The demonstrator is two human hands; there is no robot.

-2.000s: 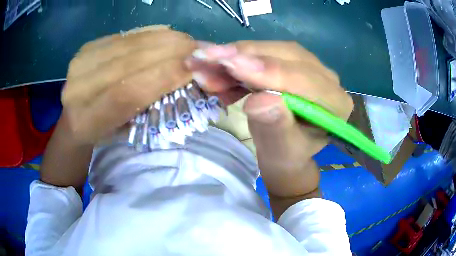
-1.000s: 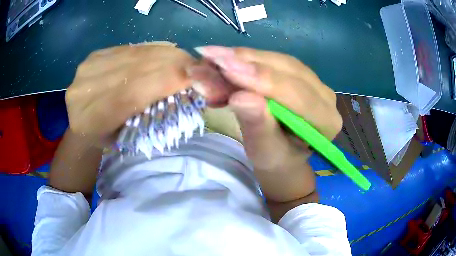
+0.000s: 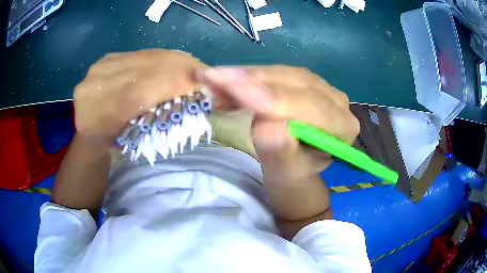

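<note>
My left hand (image 3: 136, 88) is closed around a bundle of tagged metal tubes (image 3: 176, 117), held above my lap. Several round blue-purple tube ends stick out below the hand in a slanted row, with pointed white flags hanging under them. My right hand (image 3: 299, 106) grips a slim tool with a bright green handle (image 3: 347, 153); the handle points down to the right. The tool's tip is hidden by the fingers. The right fingertips are blurred and close to the left hand's fingers, at the bundle's right end.
Loose tagged tubes (image 3: 227, 18) lie on the dark green bench (image 3: 331, 50) beyond my hands. A grey scale (image 3: 32, 18) is at far left. A clear empty box (image 3: 435, 61) lies at right. A carton with a white liner (image 3: 416, 141) and a red stool (image 3: 13, 149) are below the bench.
The green handle swung downward, then partly back up. My left hand and the bundle shifted slightly left. The tube ends show more clearly than one second ago.
</note>
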